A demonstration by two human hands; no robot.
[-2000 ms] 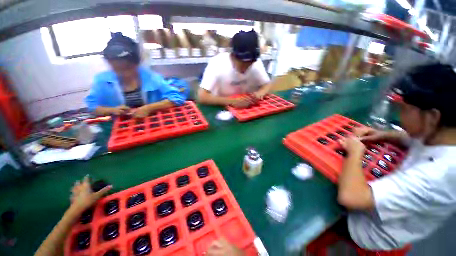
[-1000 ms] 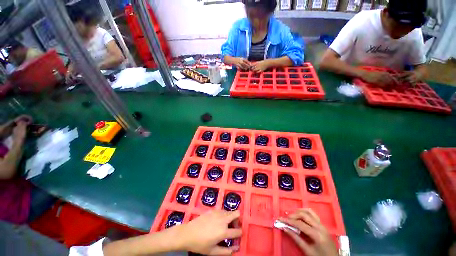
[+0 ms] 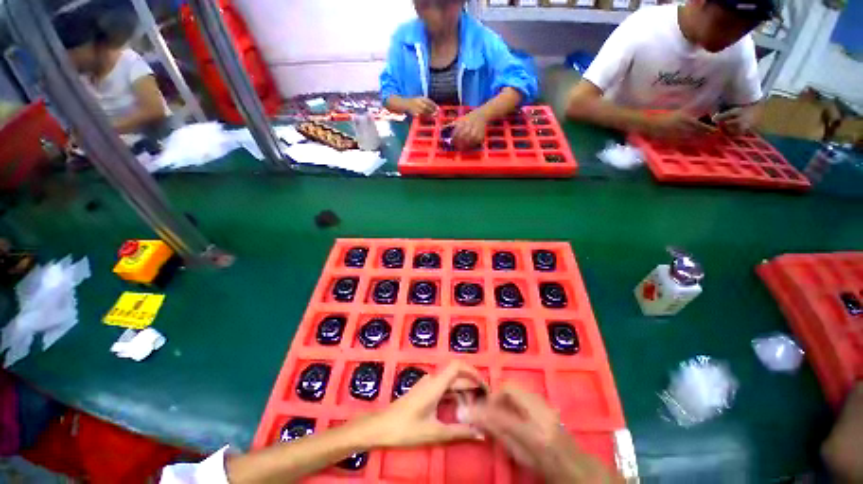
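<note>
The red compartment tray (image 3: 594,386) lies in front of me, with glossy black housings (image 3: 423,332) in its far three rows and at the near left. My left hand (image 3: 428,408) is over the tray's near middle, thumb and fingers curved around a black housing (image 3: 466,386), which is mostly hidden by the fingers. My right hand (image 3: 525,430) meets it from the right, with a small white wipe (image 3: 465,414) at its fingertips against the part. Several near-right pockets show bare red. My left forearm covers part of the near-left pockets.
A solvent bottle (image 3: 669,285), a fluffy white pile (image 3: 699,388) and another red tray (image 3: 804,312) are right. An emergency stop button (image 3: 142,260), yellow label (image 3: 134,310) and slanting metal post (image 3: 123,142) are left. People work at trays across the table.
The view has swung from left of the tray to over it. Since the last frame my left hand has lifted a black housing, and my right hand has brought the wipe to it.
</note>
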